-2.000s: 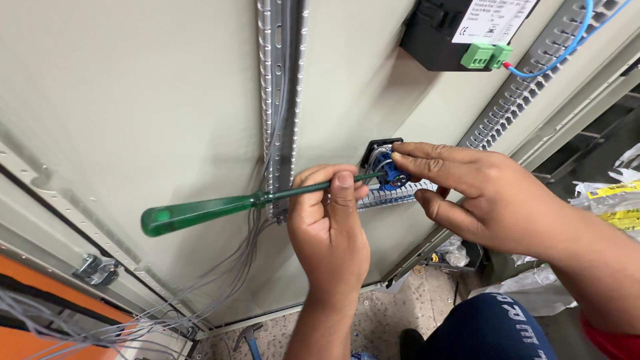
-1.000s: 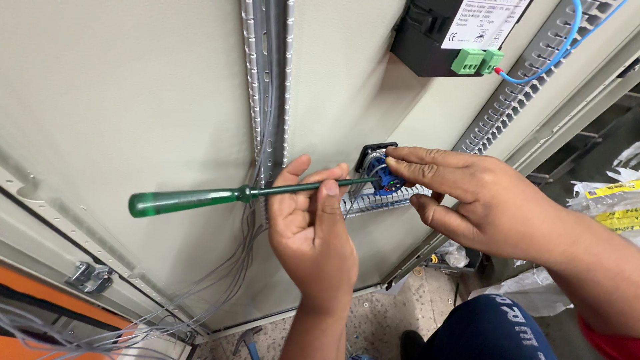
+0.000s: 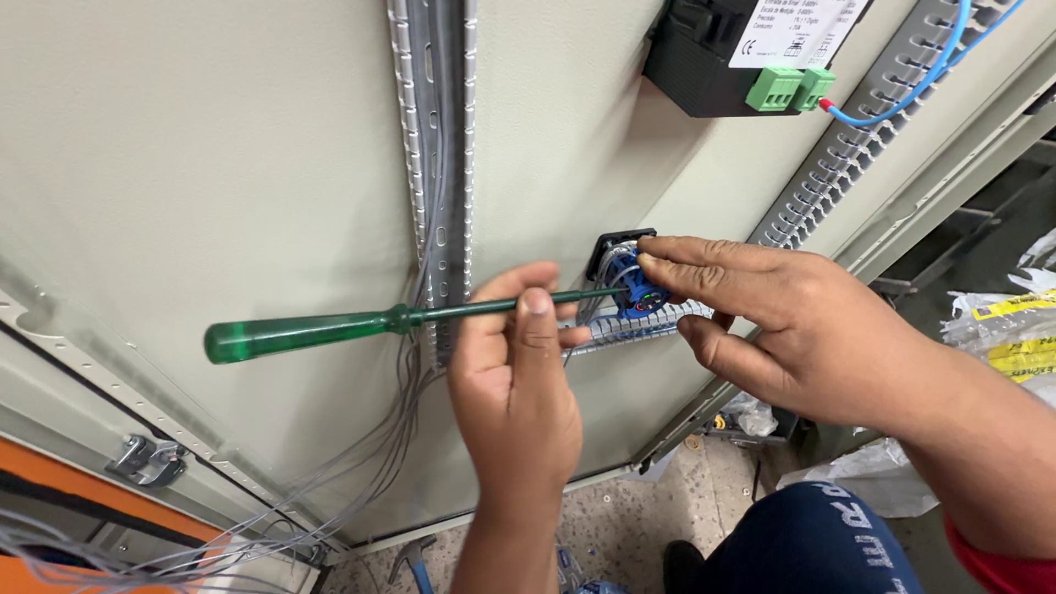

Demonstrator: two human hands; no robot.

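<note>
My left hand (image 3: 520, 371) grips the shaft of a green-handled screwdriver (image 3: 305, 336) between thumb and fingers. The handle points left, and the tip touches the side of a blue round switch body (image 3: 642, 295) with thin wires around it. That body stands out from a black square mount (image 3: 606, 247) on the beige cabinet door (image 3: 247, 165). My right hand (image 3: 742, 313) has its fingertips on the upper right of the blue body, with the thumb below; whether they pinch it is hard to tell.
A black panel meter (image 3: 701, 66) with green terminals and a blue wire sits above. Slotted wiring ducts (image 3: 450, 165) run beside and below the switch. Grey wires (image 3: 404, 429) hang to the lower left. A hammer (image 3: 417, 565) lies on the floor, and plastic bags (image 3: 1006, 330) are at right.
The fingers of my left hand shifted on the screwdriver shaft, opening a second ago and now curled behind it. My right hand stays at the blue body.
</note>
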